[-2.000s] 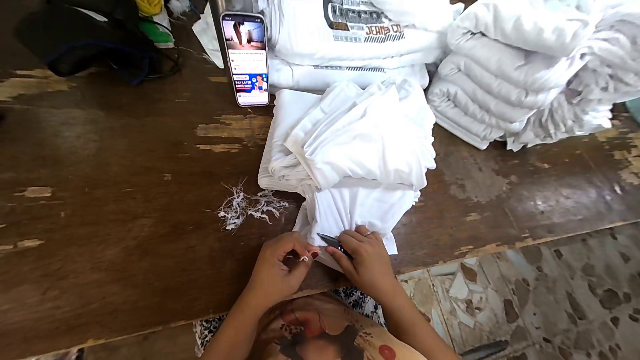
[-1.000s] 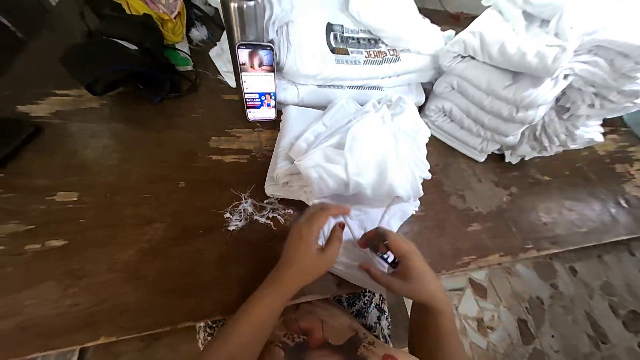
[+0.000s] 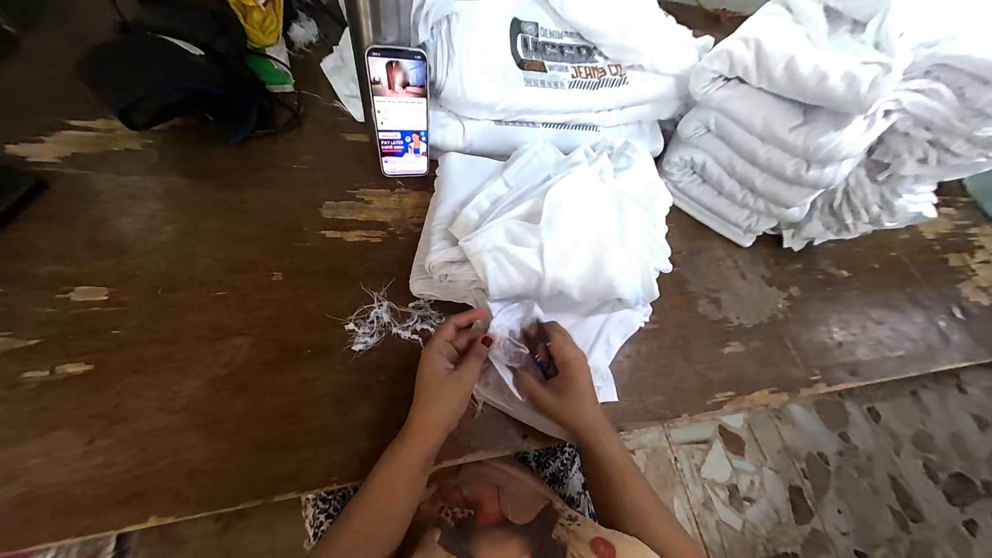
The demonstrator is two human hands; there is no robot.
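Observation:
White fabric pieces (image 3: pixel 566 240) lie in a loose folded pile on the wooden table, their near end hanging toward me. My left hand (image 3: pixel 453 360) pinches the left edge of a white fabric piece (image 3: pixel 510 329) between thumb and fingers. To its right, my right hand (image 3: pixel 559 372) is curled around a small dark tool (image 3: pixel 544 360), blurred here, whose blades were seen a moment ago; its fingertips are at the same cloth. A tangle of white thread scraps (image 3: pixel 387 319) lies on the table left of my left hand.
A smartphone (image 3: pixel 397 112) leans upright against a metal bottle (image 3: pixel 380 23). Behind the pile are folded white printed garments (image 3: pixel 558 70); a tall folded white stack (image 3: pixel 775 132) stands at right. A black cloth item (image 3: pixel 178 77) lies far left. The table's front edge (image 3: pixel 697 415) runs below.
The grey blades of the small tool, visible two seconds ago in my right hand, are now blurred. My hands were apart one second ago and have come closer together at the cloth.

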